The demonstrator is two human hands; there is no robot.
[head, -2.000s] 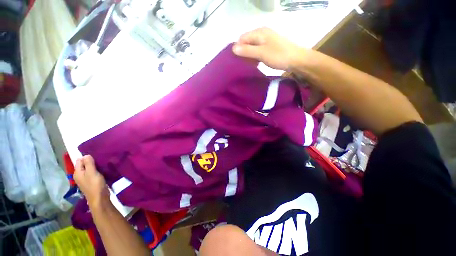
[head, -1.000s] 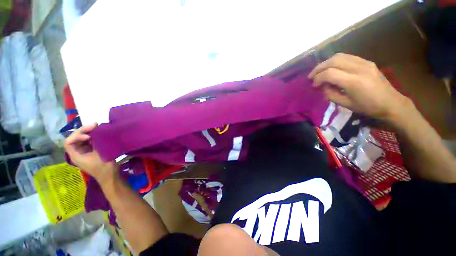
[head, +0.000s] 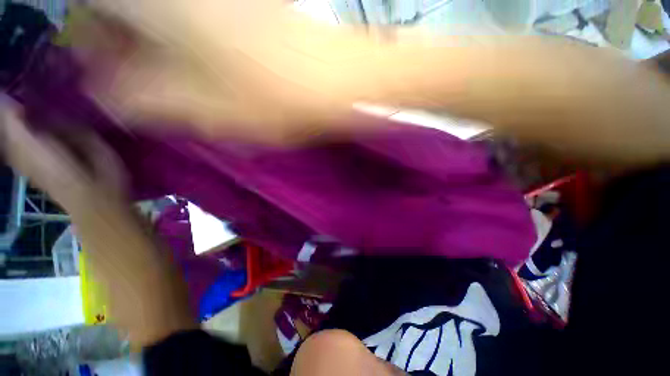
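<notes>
The maroon garment (head: 411,194) stretches across the view above my lap, blurred and bunched, with a small pale strip near its lower edge. My right hand (head: 184,66) is strongly blurred at the upper left, over the garment, with the forearm crossing the top of the view. My left hand (head: 66,154) is blurred at the left edge, against the garment. The fingertips of both hands cannot be made out, so their hold on the cloth is unclear.
A red basket (head: 525,290) with silvery plastic is right of my lap. Another red container (head: 253,272) with blue material beside it is at lower left. A yellow basket (head: 92,290) is at the left. Part of a white surface (head: 433,121) shows behind the garment.
My right hand has swept from the right side to the upper left. The garment, earlier stretched between both hands, is now bunched and slanting up to the left. The view has shifted.
</notes>
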